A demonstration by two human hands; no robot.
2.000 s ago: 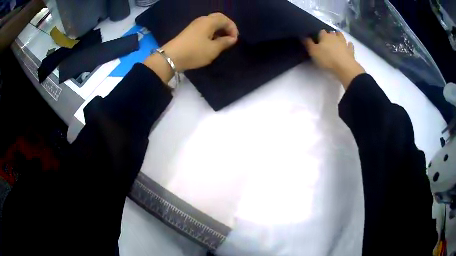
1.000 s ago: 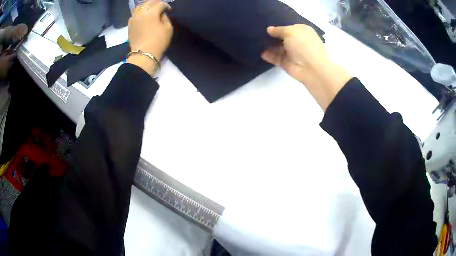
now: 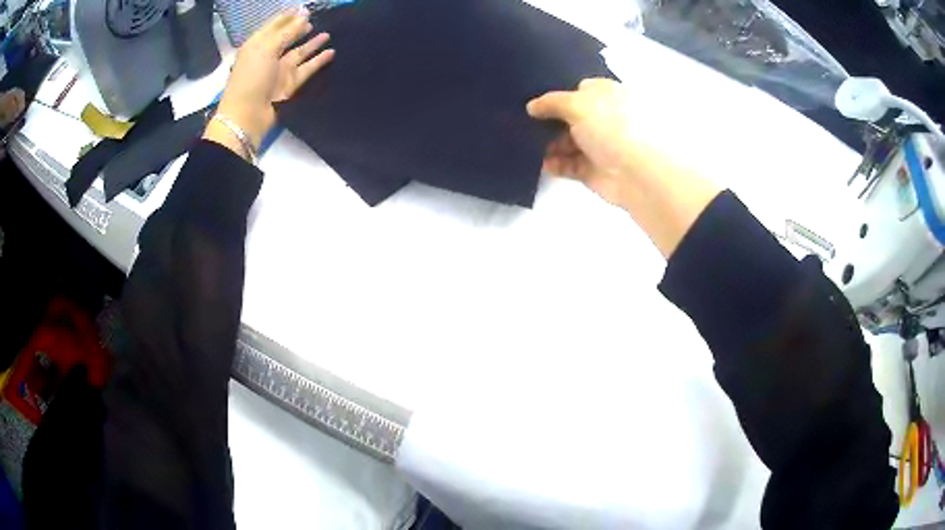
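Dark panels point(image 3: 446, 93) lie in a layered pile at the back middle, over a white panel point(image 3: 497, 352) that spreads toward me and hangs over the front edge. My right hand point(image 3: 591, 129) pinches the right edge of the top dark panel between thumb and fingers. My left hand point(image 3: 271, 72) rests at the pile's left edge with its fingers apart, palm side partly hidden; I see no grip on the fabric.
The sewing machine head point(image 3: 896, 228) stands at the right, with red and yellow handled shears point(image 3: 914, 466) below it. Ruler tape point(image 3: 316, 399) runs along the front edge. Dark strips point(image 3: 145, 155) and a grey device point(image 3: 140, 52) are at the left. A clear plastic bag point(image 3: 736, 52) lies behind.
The top dark panel has come forward, its near corner now over the white panel. My right hand moved from the far right edge toward the middle; my left hand moved left and opened its fingers.
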